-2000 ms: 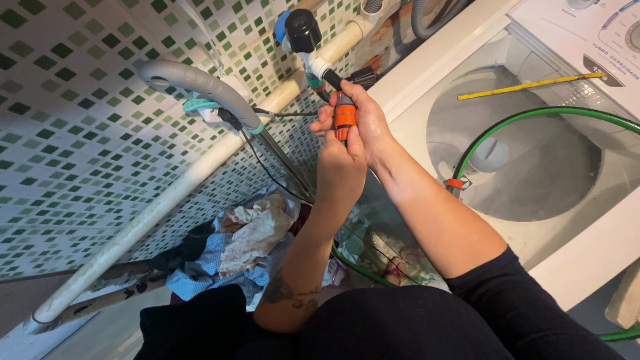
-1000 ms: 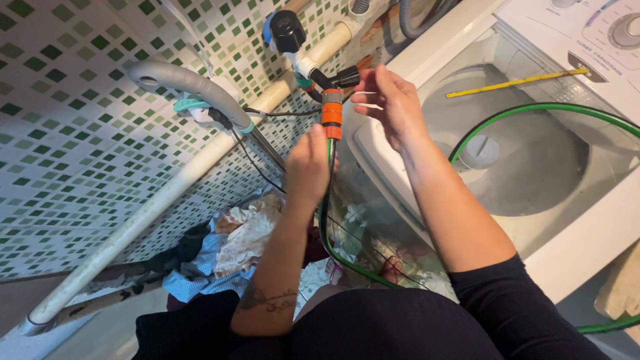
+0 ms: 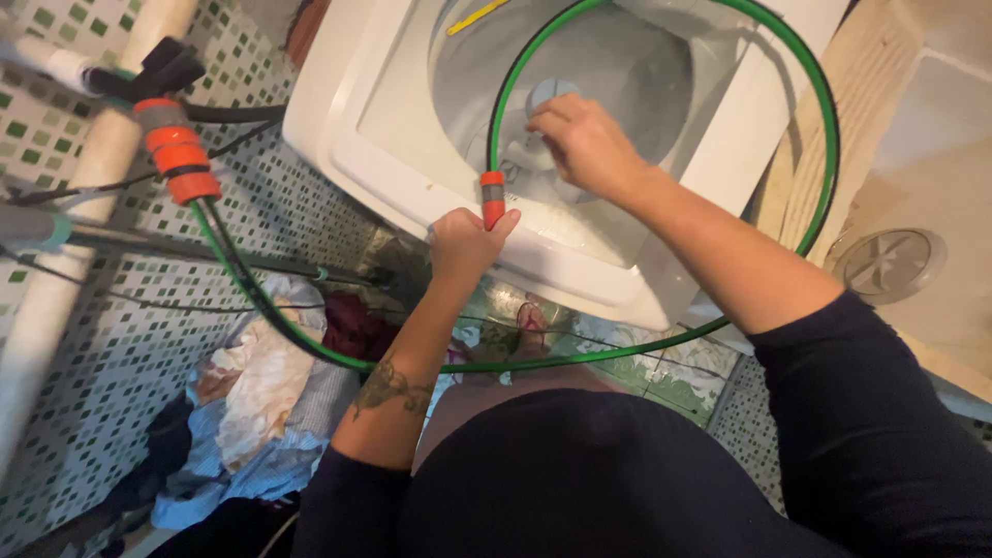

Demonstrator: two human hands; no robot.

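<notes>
My left hand grips the lower end of an orange and gray hose connector over the front rim of a top-loading washing machine. From that connector a green hose loops over the tub and round to the wall. My right hand is over the tub, fingers curled and apart, with nothing seen in it. Its fingertips appear near the agitator cap. At the left, orange and gray hose fittings join the hose's other end to a black-handled tap.
A yellow stick lies across the tub's far edge. Clothes are heaped on the floor at the left, beside the tiled wall and white pipe. A ribbed washboard sink with a drain stands at the right.
Both hands have left the fittings at the tap, where they were earlier. The left now holds the hose's other connector over the washer; the right is above the tub. The view has swung right.
</notes>
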